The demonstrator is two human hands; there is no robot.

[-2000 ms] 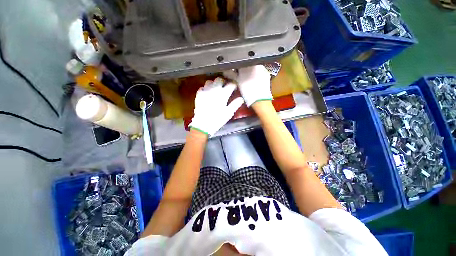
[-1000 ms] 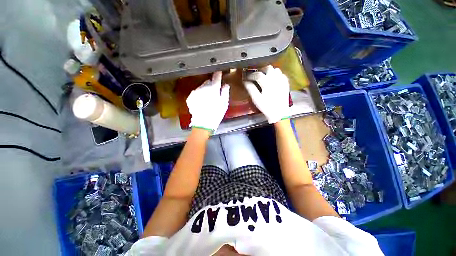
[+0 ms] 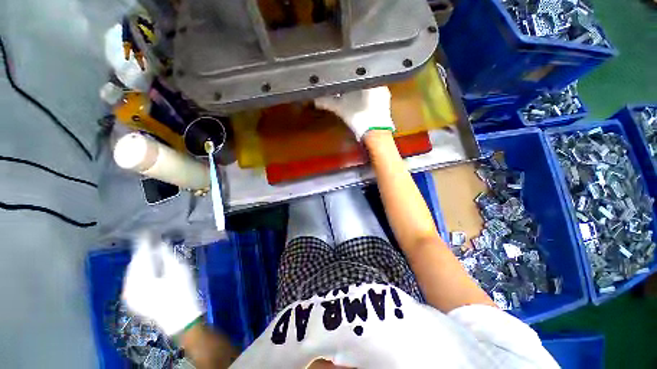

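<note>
My left hand (image 3: 160, 285), in a white glove and blurred by motion, is over the left blue crate (image 3: 99, 317) heaped with silver-grey metal parts (image 3: 148, 342). Whether it holds a part cannot be made out. My right hand (image 3: 362, 112), in a white glove with a green band, reaches to the gap under the grey press frame (image 3: 313, 81). Its fingertips are partly hidden at the frame's edge, and I cannot tell if they hold a part. The red pad (image 3: 317, 163) and amber sheet (image 3: 441, 104) lie below the press.
A dark cup (image 3: 204, 137) holds a pale blue stick (image 3: 217, 189), left of the press. A cream bottle (image 3: 160, 160), an orange bottle (image 3: 144, 119) and a phone (image 3: 160, 190) are beside it. The right parts bin (image 3: 569, 288) and several other blue crates of parts stand at right.
My left hand has left the press and moved down left to the left crate. My right hand has moved a little left and up, under the frame's edge. The view has shifted slightly.
</note>
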